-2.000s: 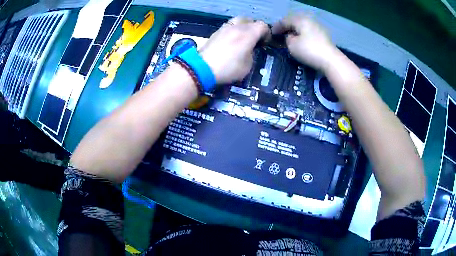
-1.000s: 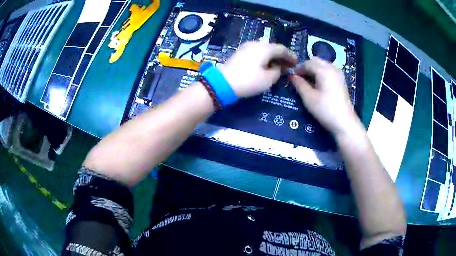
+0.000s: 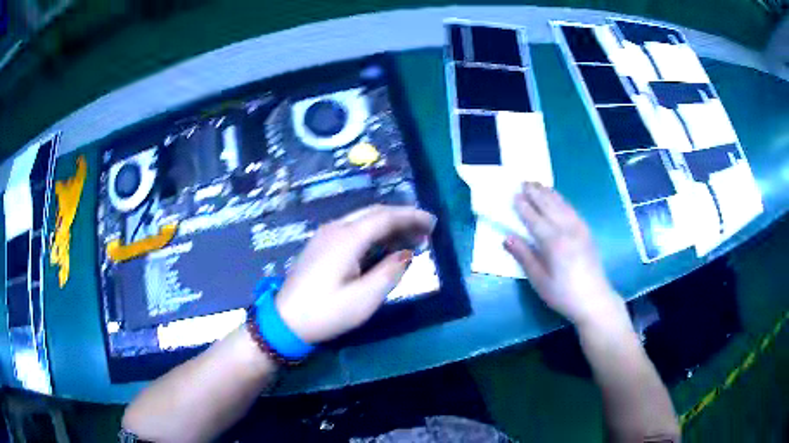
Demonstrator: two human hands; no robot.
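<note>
The open laptop base assembly (image 3: pixel 216 260) lies on the bench, its internals exposed, with two round cooling fans and the dark battery pack (image 3: pixel 216 281) along its near side. My left hand (image 3: pixel 346 268) is over the battery's right part, fingers curled with a gap to the thumb; I see nothing in it. My right hand (image 3: pixel 562 255) is on or just above the lower white part of a release liner sheet (image 3: pixel 504 186) right of the laptop, fingers extended. Black film rectangles remain on that sheet's upper part.
More liner sheets with black films (image 3: pixel 623 130) lie further right. Orange flex cables (image 3: pixel 67 221) and another film sheet (image 3: pixel 19 260) lie left of the laptop. A pale rail (image 3: pixel 259 54) runs behind. The bench's near edge curves below the laptop.
The view has turned right. Both hands have parted from their meeting point over the laptop; my right hand has moved right to the liner sheet, my left stays over the battery.
</note>
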